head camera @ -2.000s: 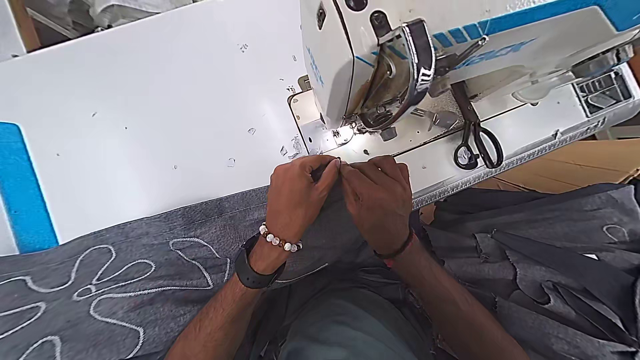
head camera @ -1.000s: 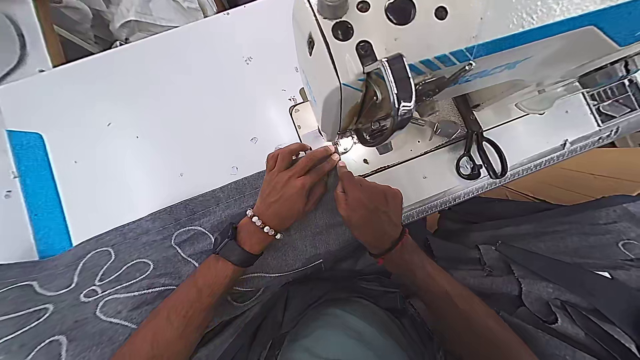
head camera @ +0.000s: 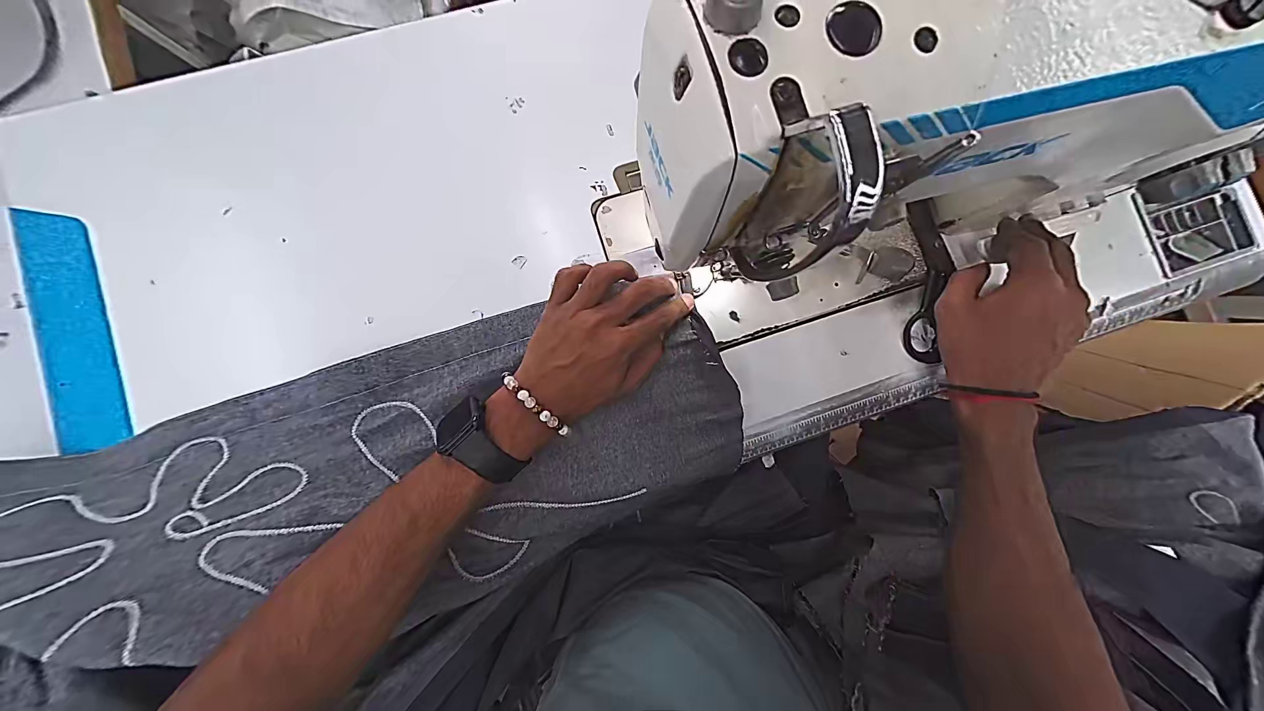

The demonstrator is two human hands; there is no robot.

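Dark grey denim fabric (head camera: 632,444) with white looping stitching lies along the table's front edge, its corner at the presser foot (head camera: 703,281) of a white Jack sewing machine (head camera: 691,128). My left hand (head camera: 597,341) rests on that corner, fingertips beside the lit needle area, pressing the cloth flat. To the right, my right hand (head camera: 1017,306) is over the machine bed beside black-handled scissors (head camera: 923,331); its fingers are curled around or near a small pale thing, and whether they grip it I cannot tell.
The machine's arm and thread lever stand above the bed. A parts tray (head camera: 1197,232) is set in at the right. A measuring tape strip (head camera: 859,410) runs along the front edge. More dark cloth (head camera: 1165,513) hangs at the lower right, near cardboard (head camera: 1155,365). Lint dots the white table (head camera: 395,197).
My right hand has left the cloth near the needle and moved right, to beside the scissors. My left hand stays at the fabric by the presser foot.
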